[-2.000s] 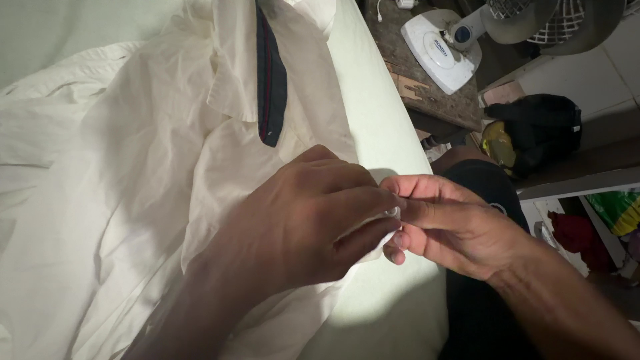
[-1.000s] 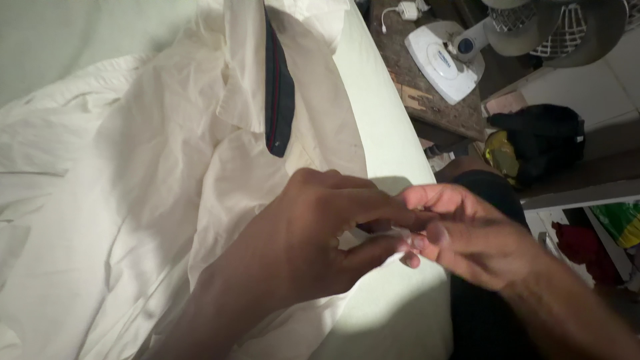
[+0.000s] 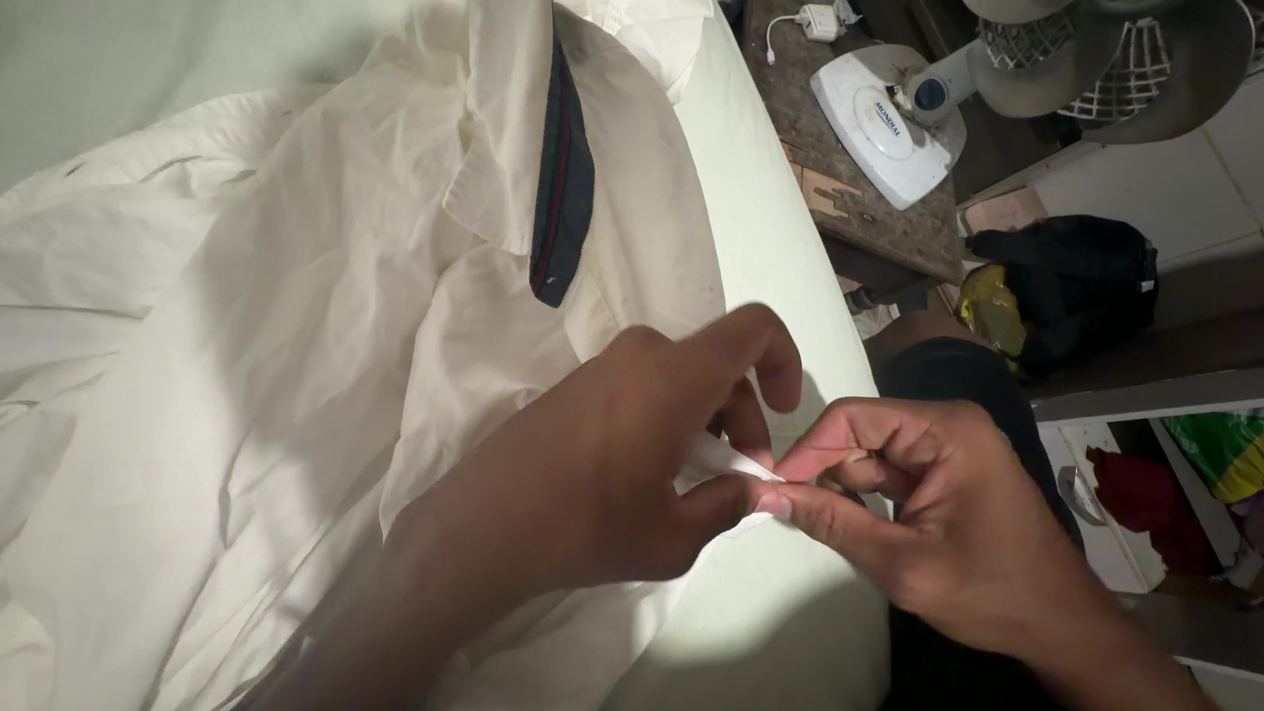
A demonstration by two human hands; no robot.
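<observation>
A white shirt [image 3: 326, 296] lies rumpled over a pale sheet, its dark inner band [image 3: 565, 188] with a thin red stripe showing near the top. My left hand [image 3: 632, 464] pinches an edge of the white cloth low at the centre, its index finger raised and bent. Touching it from the right, my right hand [image 3: 918, 504] holds the same edge between thumb and forefinger. The fingers hide much of the cloth between them; whether a small item is there cannot be told.
Along the right runs the edge of the sheeted bed [image 3: 790, 296]. Beyond it stand a worn wooden table [image 3: 889, 232] with a white fan base [image 3: 879, 118] and a charger [image 3: 820, 22]. A black garment [image 3: 1086, 276] and a shelf [image 3: 1165, 395] are farther right. My dark-clothed leg [image 3: 948, 375] is beside the bed.
My left index finger has lifted from the pinched cloth and now curls above it. My right hand's fingers have bent in more. More of the white cloth edge shows between the hands.
</observation>
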